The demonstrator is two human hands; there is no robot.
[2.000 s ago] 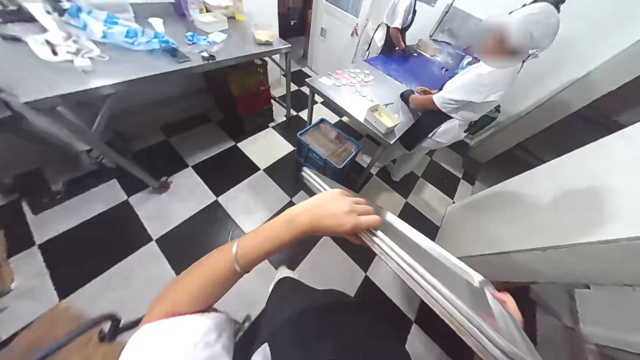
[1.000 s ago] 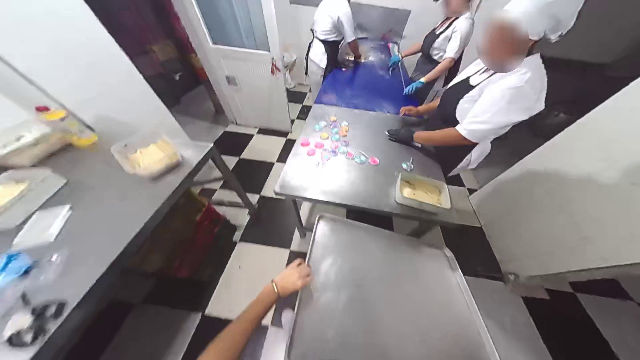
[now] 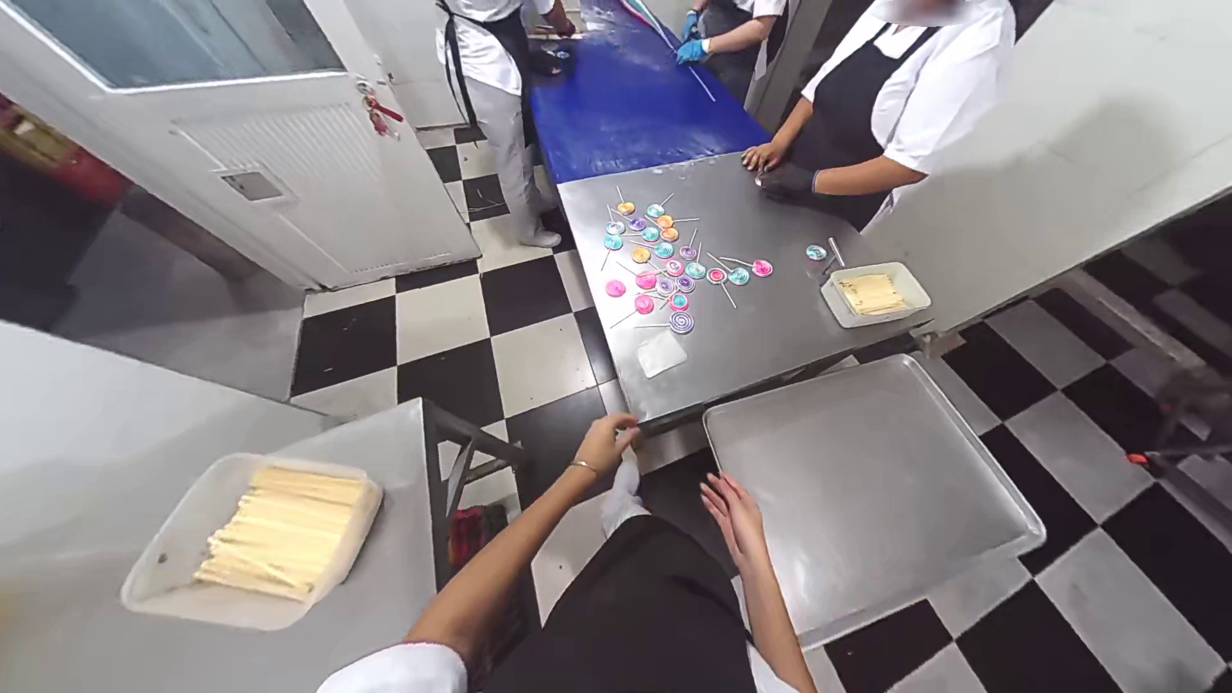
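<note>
My left hand (image 3: 606, 445) is beside the near left corner of the steel table (image 3: 760, 332), fingers apart and holding nothing. To its right my right hand (image 3: 733, 515) is open near the left edge of a metal sheet tray (image 3: 866, 491), which lies low, in front of the table. Whether the fingers touch the tray's rim is not plain. Colourful round lollipops on white sticks (image 3: 664, 255) lie spread over the table's left part. A white square piece (image 3: 661, 354) lies near the table's front edge, and a plastic tub of sticks (image 3: 876, 294) stands at its right.
Another plastic tub of sticks (image 3: 279, 529) stands on the side table (image 3: 385, 452) at left. A blue mat (image 3: 635, 106) covers the far surface. A co-worker (image 3: 895, 106) in a black apron stands at the right, with two others farther back. A white door (image 3: 260, 144) is at left.
The tray, held in my hands two seconds ago, now lies low before the table, and my left hand has come off its edge. The view has turned strongly.
</note>
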